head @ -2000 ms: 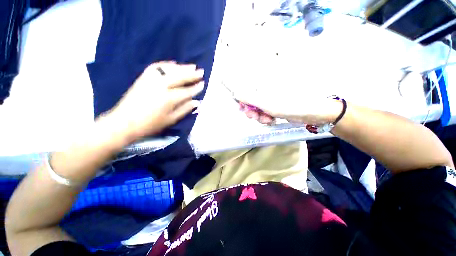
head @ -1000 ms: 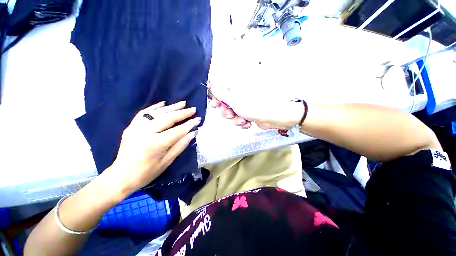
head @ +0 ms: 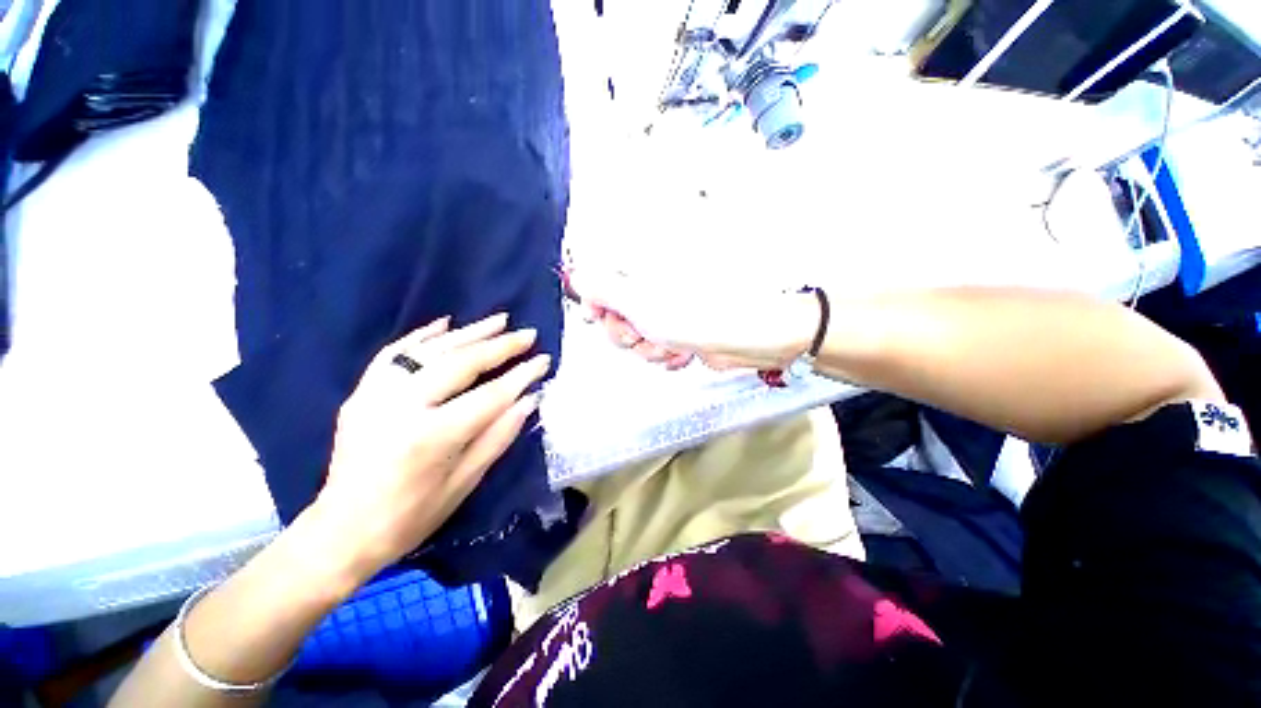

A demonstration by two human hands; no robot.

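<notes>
A navy cut panel (head: 387, 208) lies on the white table, its lower end hanging over the front edge. My left hand (head: 436, 415) lies flat on the panel's lower part, fingers slightly spread, palm down. My right hand (head: 664, 325) is at the panel's right edge, its fingers curled round a small tool, perhaps thread snips, mostly hidden. The tool's tip (head: 567, 285) is at the cloth edge. The hand is overexposed against the white table.
The machine's presser parts (head: 705, 69) and a grey knob (head: 777, 116) are at the top. Dark folded cloth (head: 111, 69) lies at the far left. A measuring strip (head: 664, 432) runs along the table's front edge. A blue basket (head: 401, 636) and dark cloth pieces (head: 927, 512) are below.
My left hand has come down flat on the panel, lower than before. My right hand has moved left to the panel's edge. The view has shifted.
</notes>
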